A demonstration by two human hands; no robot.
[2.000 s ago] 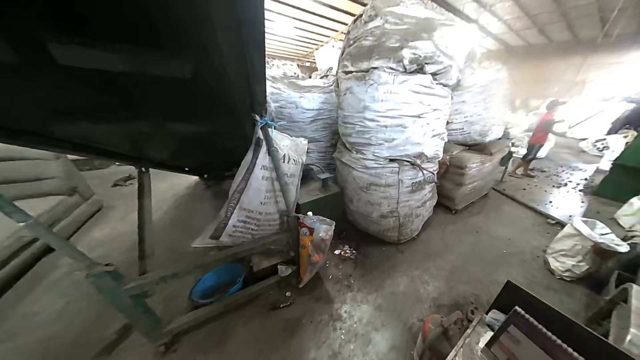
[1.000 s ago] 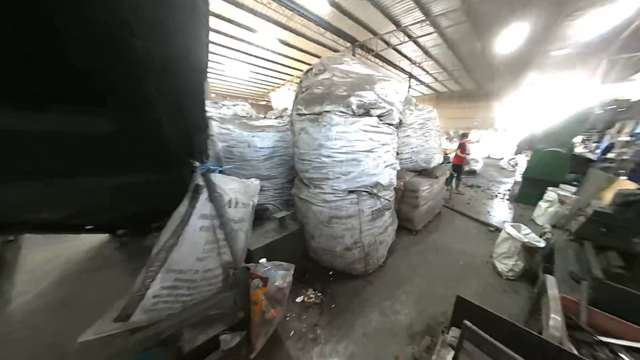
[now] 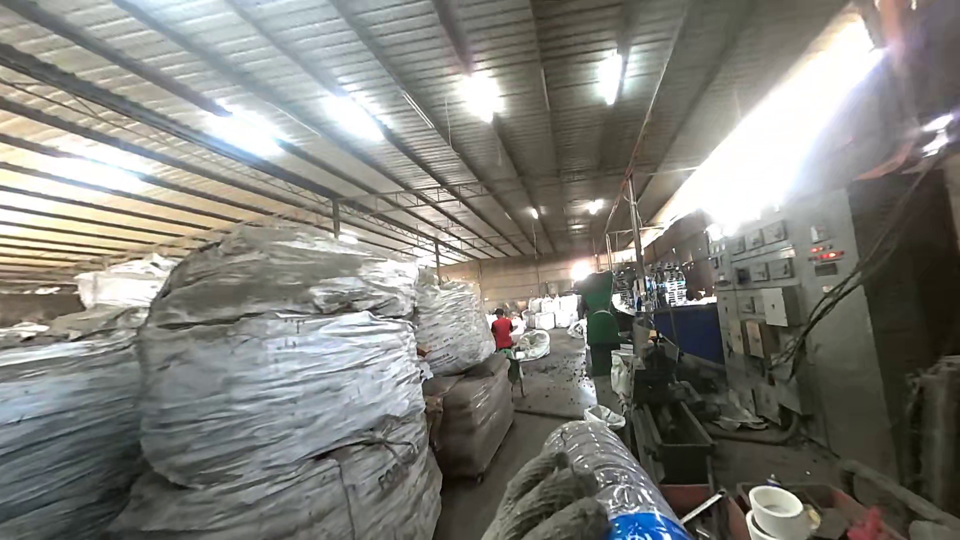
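At the bottom centre of the head view, my left hand [image 3: 551, 499] wears a grey knitted glove. Its curled fingers grip the left side of a large clear plastic bottle [image 3: 604, 469] with ribbed walls and a blue label. The bottle lies at a slant, its upper end pointing up and left; its lower end is cut off by the frame. My right hand is out of view.
Tall stacked bulk bags [image 3: 285, 390] fill the left. A wrapped bale [image 3: 476, 420] borders the aisle, where a person in red [image 3: 502, 330] stands farther back. An electrical control cabinet [image 3: 810, 322] stands right, and a white cup [image 3: 776, 510] sits lower right.
The view has swung up and to the right. My gloved left hand and the clear bottle have come into view; neither earlier frame shows them.
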